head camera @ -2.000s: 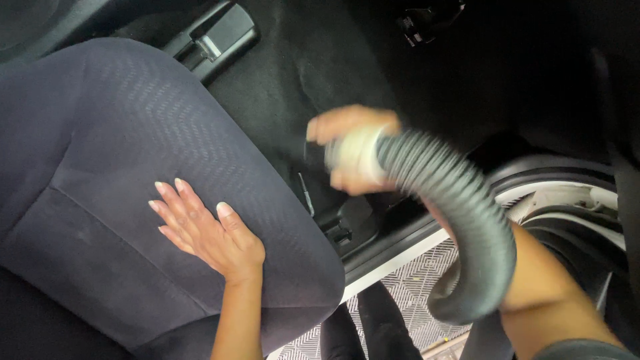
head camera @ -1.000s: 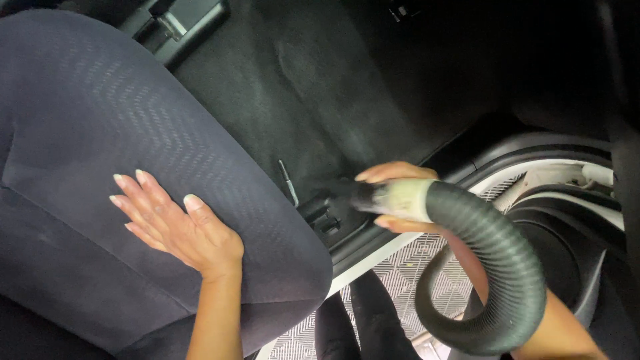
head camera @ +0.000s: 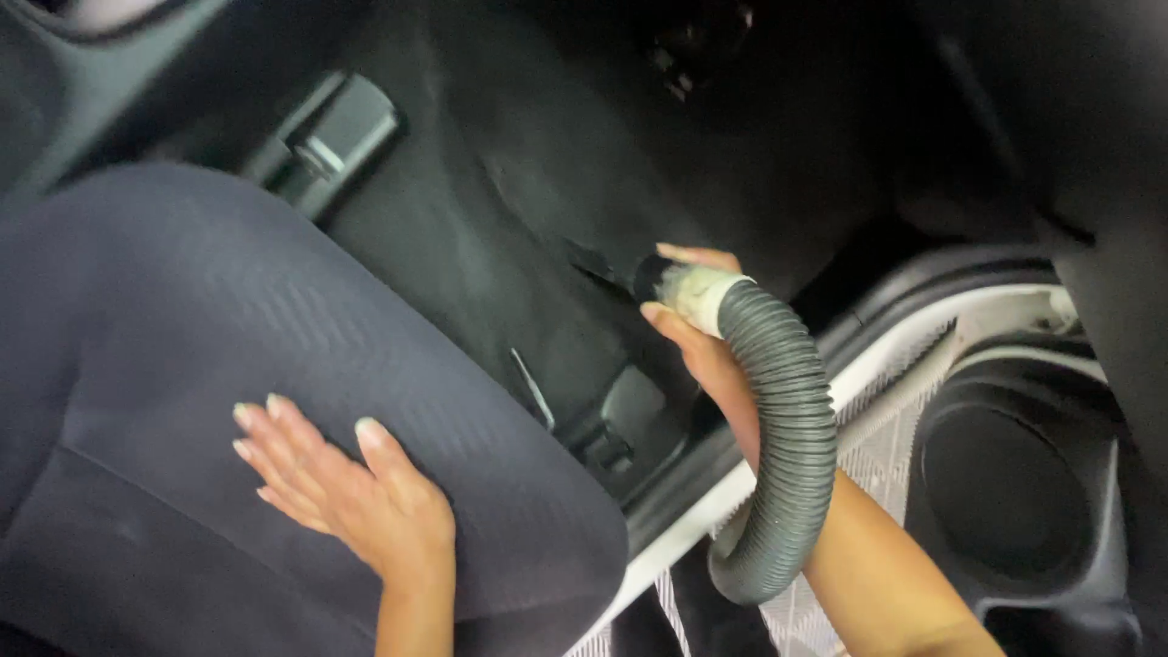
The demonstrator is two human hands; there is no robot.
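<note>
My left hand [head camera: 360, 484] rests palm down, fingers spread, on the dark fabric cushion of a car seat [head camera: 274, 319]. My right hand [head camera: 698, 310] grips the pale cuff of a corrugated vacuum hose [head camera: 789, 411]. The hose curves back over my right forearm. A dark nozzle [head camera: 593, 265] on the cuff points left, low over the dark carpet of the car floor [head camera: 547, 173]; whether its tip touches the carpet, I cannot tell.
A metal bar [head camera: 532, 388] and a plastic seat-rail cover [head camera: 630, 401] lie beside the cushion. Along the door opening runs a white sill [head camera: 675, 538]. At the right is the door with a round speaker [head camera: 1004, 493]. A console part [head camera: 351, 123] stands at upper left.
My right hand has moved the hose end from near the seat rail and door sill to farther up over the floor carpet. My left hand stays flat on the seat.
</note>
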